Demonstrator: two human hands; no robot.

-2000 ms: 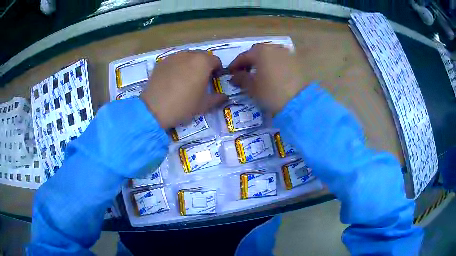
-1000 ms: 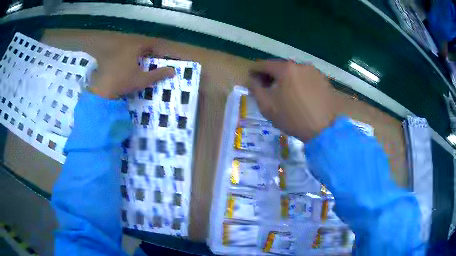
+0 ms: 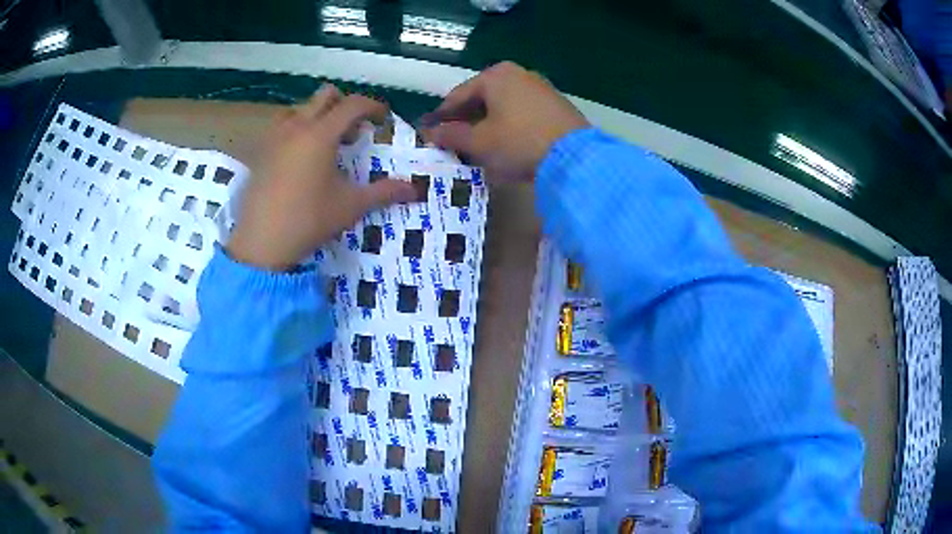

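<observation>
An adhesive sheet (image 3: 428, 271) with blue 3M print and rows of dark square openings lies on the brown board. My left hand (image 3: 313, 172) is at its top left, with thumb on the sheet and fingers at its top edge. My right hand (image 3: 501, 125) is at the top right, fingertips pinching the sheet's lifted top edge. A narrow piece of the edge is raised between the two hands. A clear blister tray (image 3: 522, 417) with pouch cells (image 3: 590, 402) that have gold-amber ends lies to the right, partly hidden by my right arm.
Plainer white used sheets (image 3: 125, 229) with square holes lie at the left. A stack of unused adhesive sheets (image 3: 919, 386) stands at the far right. A green conveyor belt (image 3: 668, 63) runs behind the brown board (image 3: 501, 282). Part of a person in blue shows at the top right.
The view has turned from the tray to the sheet at the left. My right hand has moved left from above the tray to the sheet's top edge, which is now lifted between both hands.
</observation>
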